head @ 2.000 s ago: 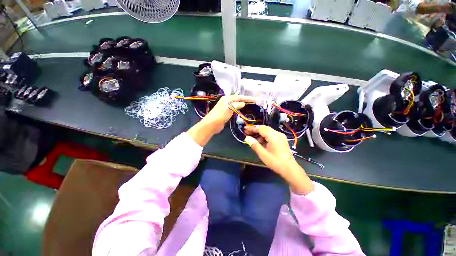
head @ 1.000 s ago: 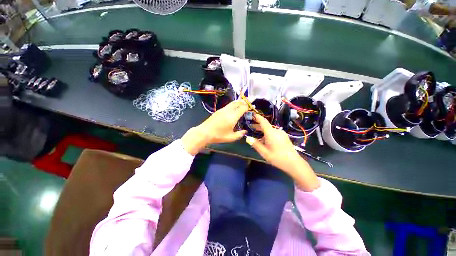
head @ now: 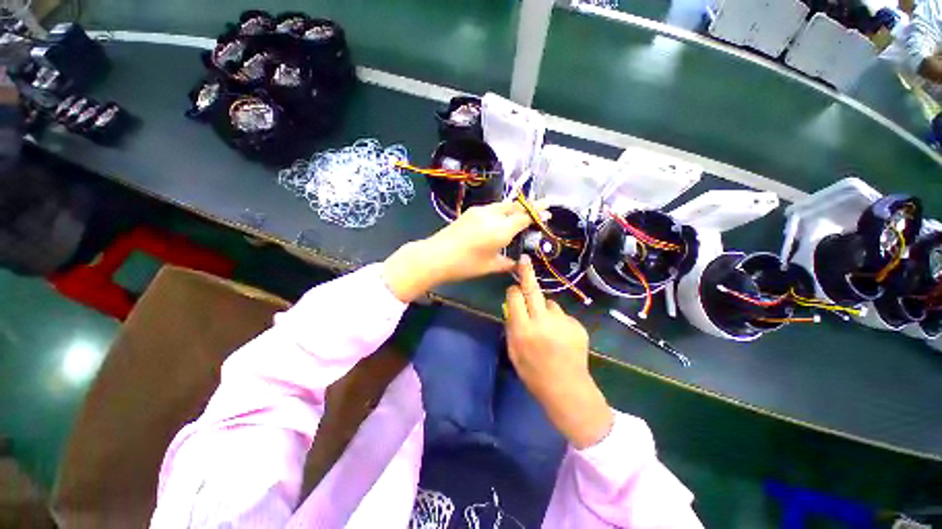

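A white camera housing with a black, open interior [head: 563, 251] stands on the bench in front of me. A wire harness [head: 561, 277] of red, yellow and orange leads crosses its mouth, with a pale plug hanging over the front rim. My left hand [head: 480, 243] is at the housing's left rim, its fingertips against the yellow and orange leads. My right hand [head: 545, 346] is at the near left rim, index finger extended up to it. The fingertips partly hide the left rim, and I cannot tell whether the right fingers hold anything small.
Similar housings stand left and right, including one with leads [head: 640, 253]. A thin dark tool [head: 651, 339] lies near the bench edge. White tangled loops [head: 351, 183] and clustered black camera modules [head: 271, 78] lie left. A brown carton [head: 155, 413] stands below the bench; a red stool [head: 124, 274] is further left.
The view has shifted. My right hand has drawn back from inside the housing to its near rim. The housing's interior and a red lead over its front now show more.
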